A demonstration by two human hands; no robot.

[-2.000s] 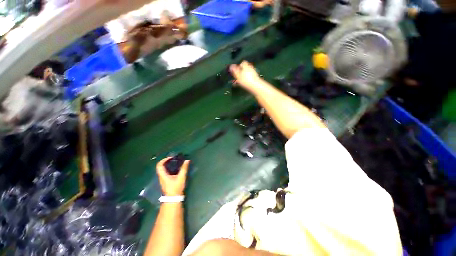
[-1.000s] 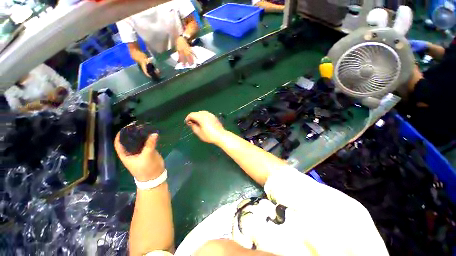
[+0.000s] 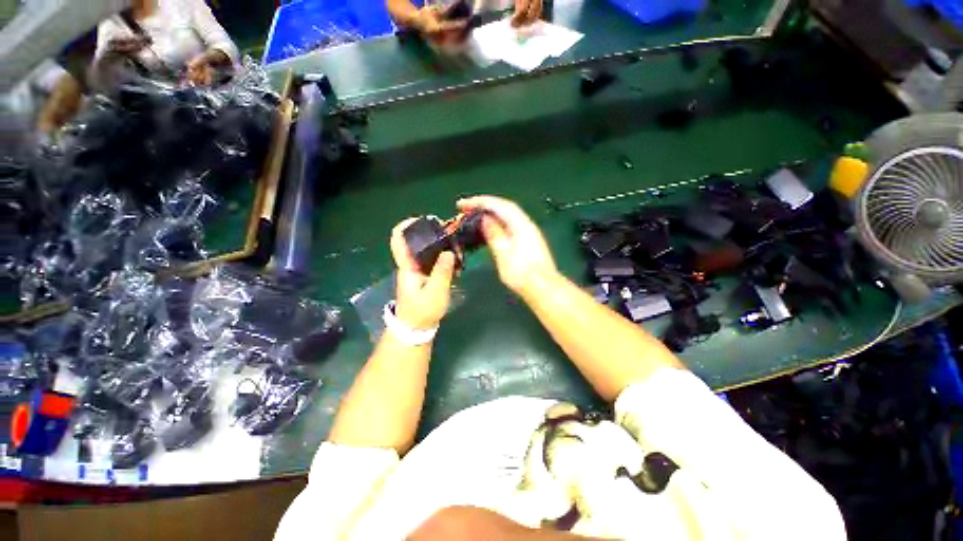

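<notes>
My left hand (image 3: 425,285) holds a small black power adapter (image 3: 426,241) above the green belt in the middle of the view. My right hand (image 3: 509,245) is just to its right, with its fingers on a dark bundled piece, likely the cord (image 3: 468,229). The two hands nearly touch, and small orange-red bits show between them. A clear poly bag (image 3: 382,306) lies flat on the green surface beside and partly behind my left wrist.
Bagged adapters (image 3: 158,317) are heaped at left, beside a clear roller (image 3: 302,180). Loose adapters (image 3: 697,248) lie at right, near a desk fan (image 3: 919,201). A tape dispenser (image 3: 44,421) is lower left. Another person's hands (image 3: 525,11) are across the line by white sheets (image 3: 528,45).
My left hand has moved right and my right hand has come to meet it; both are now at the black adapter. The view has turned, showing more of the bagged heap.
</notes>
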